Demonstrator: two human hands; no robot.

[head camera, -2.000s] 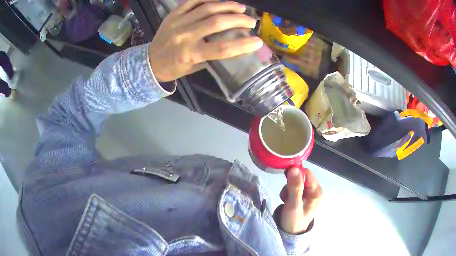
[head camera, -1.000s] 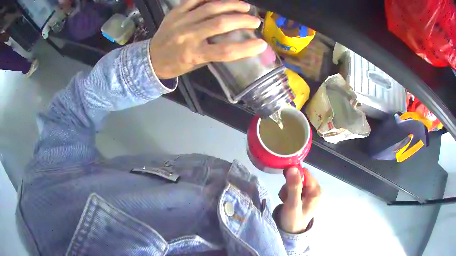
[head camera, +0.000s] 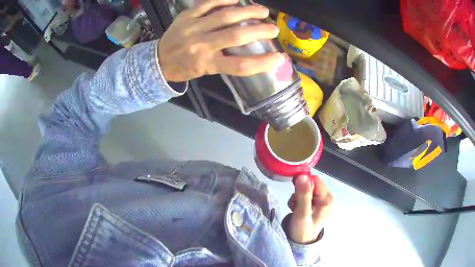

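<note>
My left hand (head camera: pixel 208 44) is closed around a silver thermos (head camera: pixel 260 86), whose upper part is partly hidden by the hand and cut off at the top edge. The thermos is tilted down to the right, its threaded open neck over the left rim of a red mug (head camera: pixel 271 164). A little liquid shows at the neck, just above the pale yellowish liquid (head camera: pixel 292 146) in the cream interior. My right hand (head camera: pixel 308 208) holds the mug by its side handle, thumb on top.
A black rack (head camera: pixel 364 174) runs behind the mug, with yellow bags (head camera: pixel 299 39), a crumpled cream bag (head camera: pixel 351 114), a grey ridged case (head camera: pixel 393 86) and a dark blue-and-yellow item (head camera: pixel 416 145). A red plastic bag (head camera: pixel 442 34) is upper right. Part of a person (head camera: pixel 15 62) shows far left.
The thermos neck has moved slightly down and right over the mug. The mug has shifted slightly left. The visible stream has become smaller. Both hands keep their holds.
</note>
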